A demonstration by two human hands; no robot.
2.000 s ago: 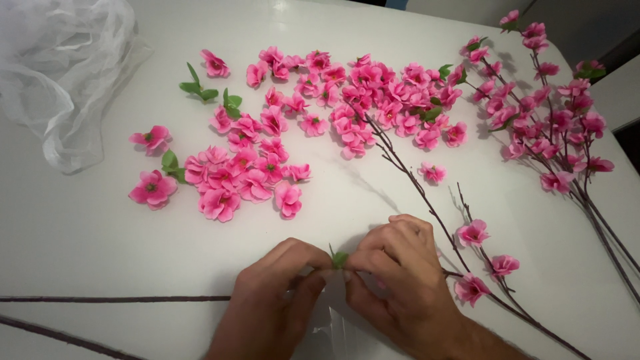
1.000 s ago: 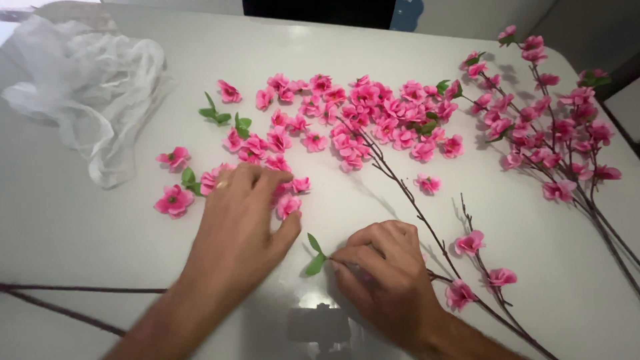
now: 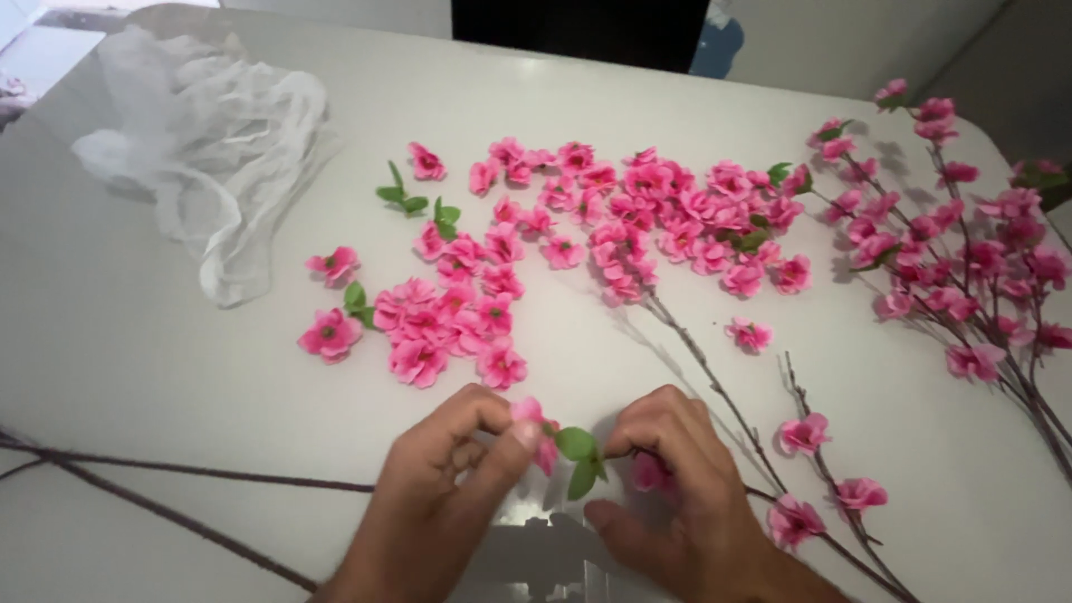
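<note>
My left hand point(image 3: 456, 481) pinches a pink artificial blossom point(image 3: 536, 431) between thumb and fingers. Right beside that blossom is a green leaf sprig point(image 3: 579, 459), at the end of a thin dark twig whose tip lies at the fingers of my right hand point(image 3: 682, 494). Another pink blossom point(image 3: 651, 473) shows partly behind the right fingers. To the right, a brown artificial stem point(image 3: 712, 381) slants across the table, and a shorter twig point(image 3: 825, 477) bears a few pink blossoms. Loose pink blossoms point(image 3: 456, 318) lie heaped beyond my hands, with small leaf sprigs among them.
Crumpled white sheer fabric point(image 3: 226, 176) lies at the upper left of the white table point(image 3: 402, 92). Full blossom branches point(image 3: 963, 243) spread along the right edge. Bare dark stems point(image 3: 209, 477) cross the lower left. A black object point(image 3: 578, 33) stands beyond the far edge.
My left hand was over the blossom heap a second ago; it has come back toward my right hand with a pink blossom in its fingers. The leaf sprig stays by my right hand.
</note>
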